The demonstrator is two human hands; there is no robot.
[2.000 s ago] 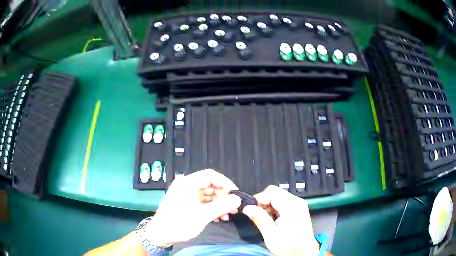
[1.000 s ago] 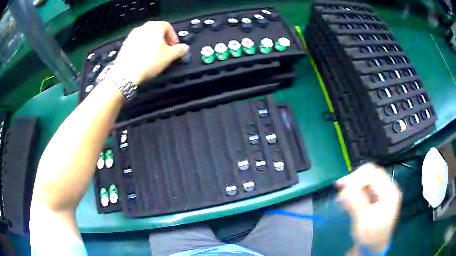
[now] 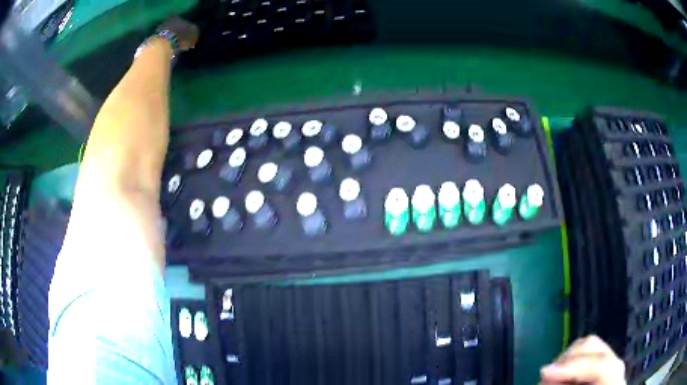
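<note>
My left arm reaches far forward; my left hand (image 3: 181,33) is small and dark at the top left, beside a far black tray (image 3: 301,34) with small light marks. Whether it holds anything cannot be told. My right hand (image 3: 586,365) is cut off by the bottom edge at the right, its fingers curled and their grip unclear. The upper tray stack (image 3: 361,252) bears rows of black rounded units with white round faces (image 3: 306,204) and several green-and-white pieces (image 3: 423,207) at its front right.
The working tray (image 3: 331,331) lies nearer me, with a few dark parts at its sides. A small side tray with green-and-white pieces (image 3: 201,325) shows at its left. The right tray stack (image 3: 614,225) holds ring parts. More trays (image 3: 41,278) stand at far left.
My left hand has left the upper tray stack and moved forward and left to the far tray. The view has shifted forward. My right hand now shows only partly at the bottom edge.
</note>
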